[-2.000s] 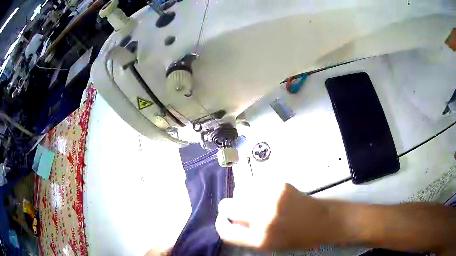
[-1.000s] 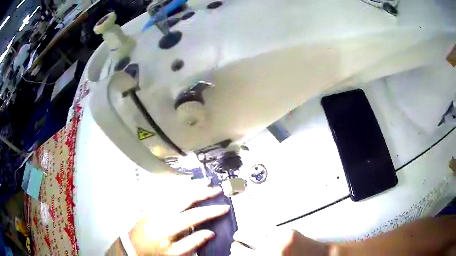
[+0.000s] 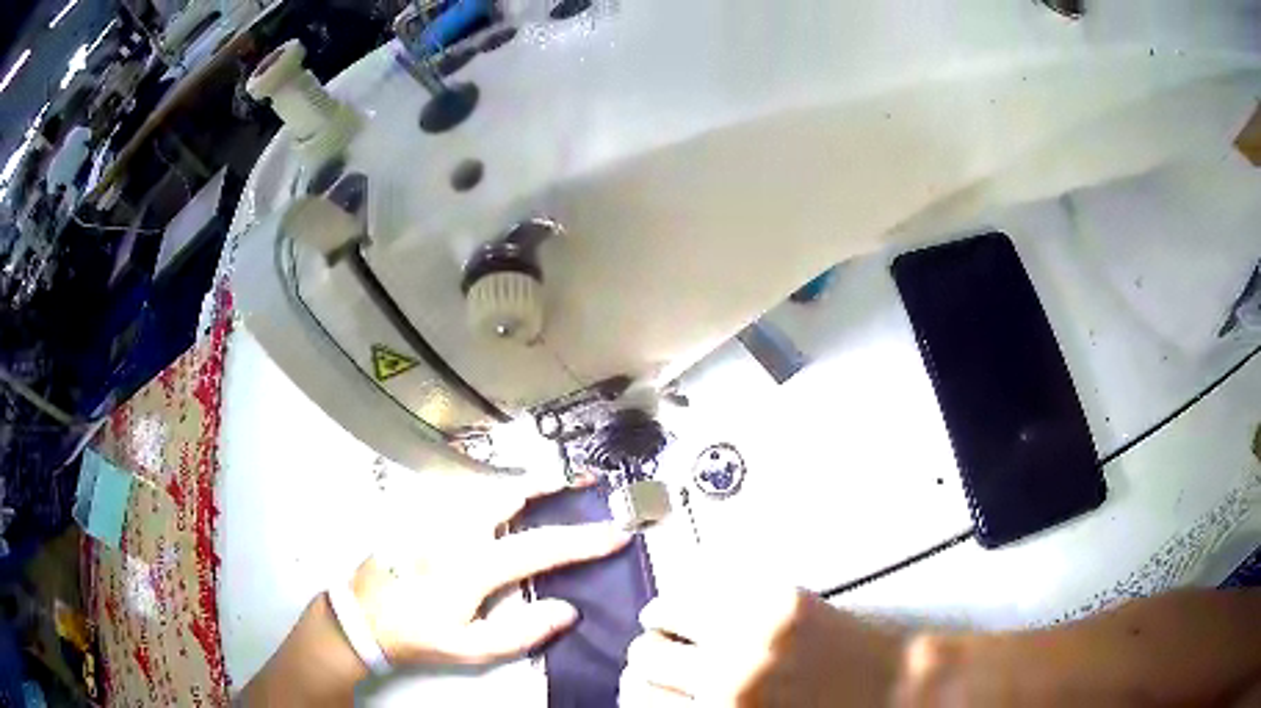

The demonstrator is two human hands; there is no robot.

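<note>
A dark purple-navy fabric piece (image 3: 595, 636) lies under the presser foot area (image 3: 629, 443) of the white sewing machine (image 3: 774, 180) and runs down to the bottom edge of the picture. My left hand (image 3: 470, 588) lies on the fabric's left side, fingers apart, the fingertips close to the foot. My right hand (image 3: 754, 650) is curled at the fabric's right edge below the foot, closed on it as far as shows. Strong glare washes out both hands. The needle tip cannot be made out.
A round metal disc (image 3: 719, 472) lies right of the foot. A grey metal plate (image 3: 772, 351) and a black smartphone (image 3: 1000, 387) lie further right. A teal-handled tool (image 3: 816, 288) shows partly under the arm. Red-patterned covering (image 3: 166, 512) is at the table's left.
My left hand has come up from the bottom edge onto the fabric. The fabric's stitched upper part, visible earlier, is now largely covered. My right hand has moved slightly down. The view has shifted.
</note>
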